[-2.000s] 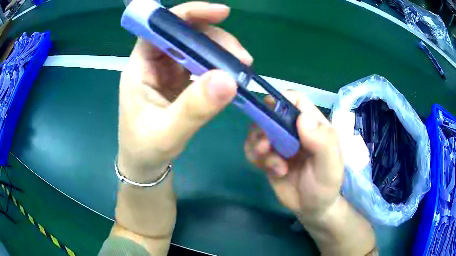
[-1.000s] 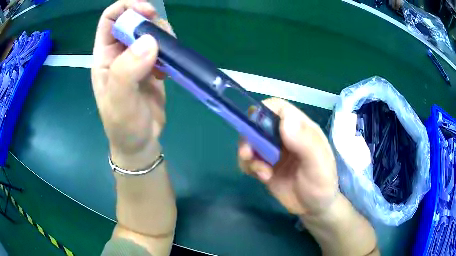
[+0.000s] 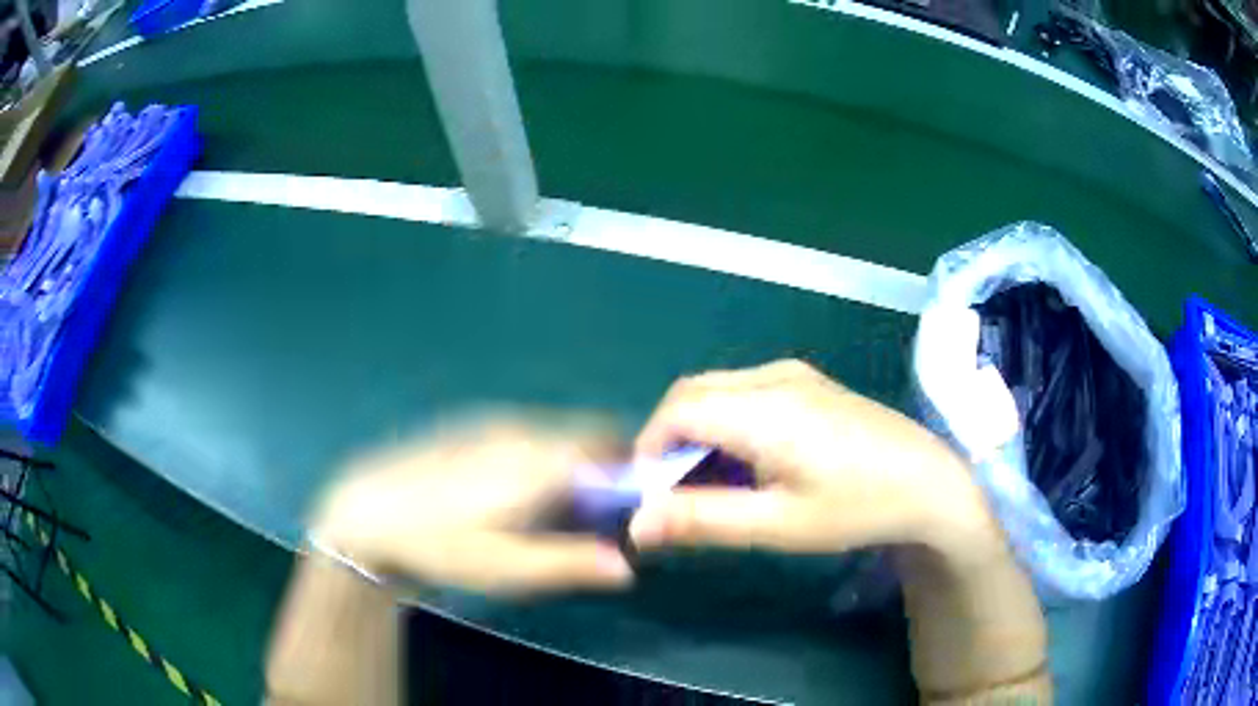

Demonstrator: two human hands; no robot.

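Observation:
A joined handle housing (image 3: 604,499), pale purple with some black, is between my two hands low in the middle of the view. It is blurred and mostly covered by fingers. My left hand (image 3: 462,508) is strongly blurred and closed around its left part. My right hand (image 3: 807,462) grips its right part between thumb and fingers. How the black strip sits in the shell cannot be seen. The clear bag of black strips (image 3: 1069,414) stands open to the right of my right hand.
Blue trays of lavender parts stand at the far left (image 3: 117,262) and far right (image 3: 1197,414). A pale metal strip (image 3: 745,259) crosses the green surface, with an upright post (image 3: 476,117) on it. Crinkled clear plastic (image 3: 1173,86) lies at the upper right.
Both hands have come down toward the near edge and closer together, with the housing between them. The housing is now mostly covered. The view has shifted slightly and the post shows fully.

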